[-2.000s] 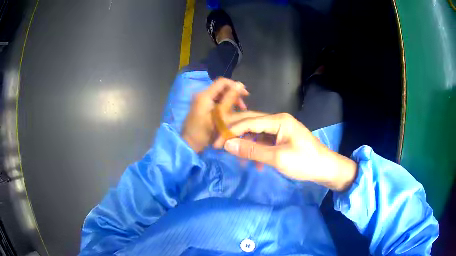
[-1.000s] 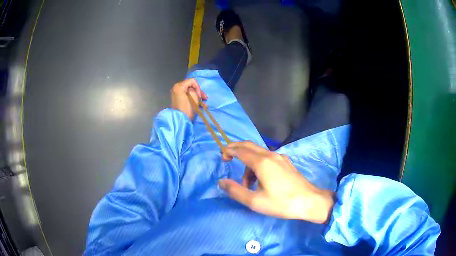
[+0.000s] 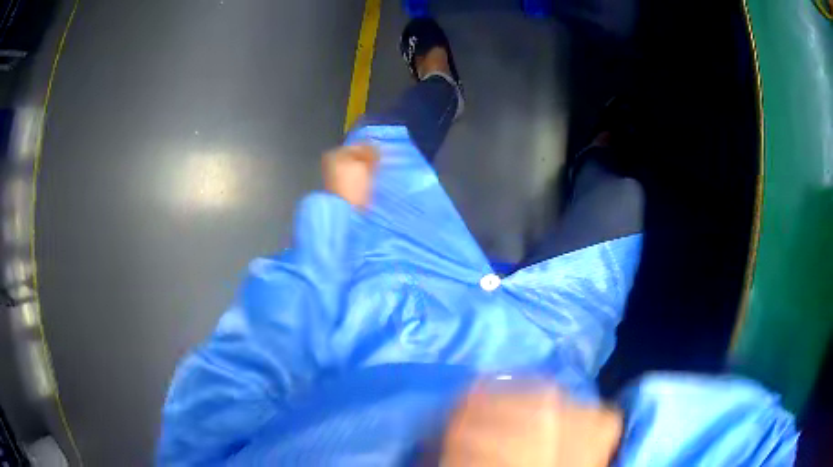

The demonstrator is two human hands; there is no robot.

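Observation:
My left hand (image 3: 353,173) is blurred above my left thigh, near the edge of the blue smock (image 3: 429,319); its fingers look drawn in, but what it holds is not clear. My right hand (image 3: 530,424) is close to the camera at the bottom, strongly blurred and cut off by the lower edge; its fingers are not visible. No rubber band can be made out between the hands.
The green bench (image 3: 804,228) runs down the right side, with a dark space under its edge. Grey floor (image 3: 183,274) with a yellow line (image 3: 363,68) lies at the left. My shoe (image 3: 426,47) and blue stool parts (image 3: 536,7) are at the top.
The tan rubber band stretched between my hands a second ago no longer shows. My right hand has moved down, towards the camera and away from my left hand, which has shifted slightly.

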